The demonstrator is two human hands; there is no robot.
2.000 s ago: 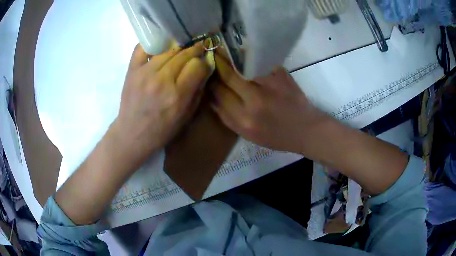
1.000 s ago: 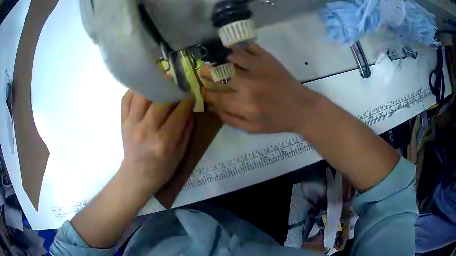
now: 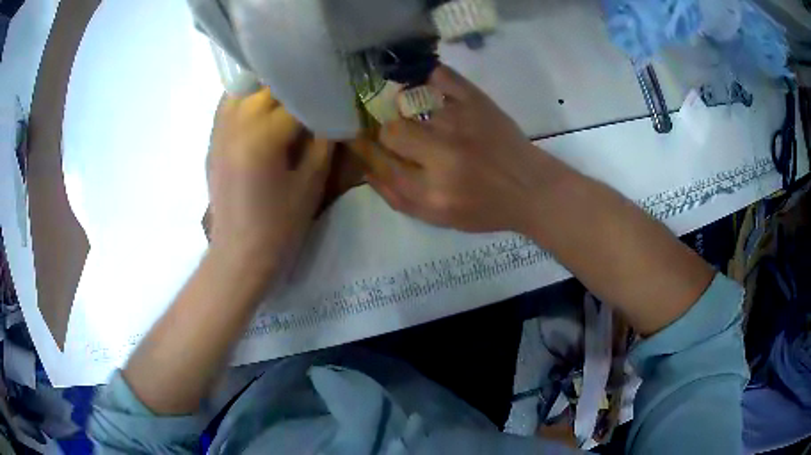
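Note:
The brown fabric panel shows between my hands below the machine head, mostly covered by them. My left hand is blurred, its fingers curled on the panel at the left of the head. My right hand has its fingertips bent onto the work by the needle area, beside a ribbed cream knob. The head and my fingers hide the presser foot and needle. The pale strip cannot be made out clearly.
A second brown piece lies at the table's left. A metal bar fitting, a blue-white thread bundle and black-handled scissors are at the right. A printed ruler scale runs along the front edge. Scraps lie below the table.
The brown panel's lower end has moved up and left from the table's front edge, now mostly under my left hand. The pale strip end seen earlier between my hands no longer shows clearly.

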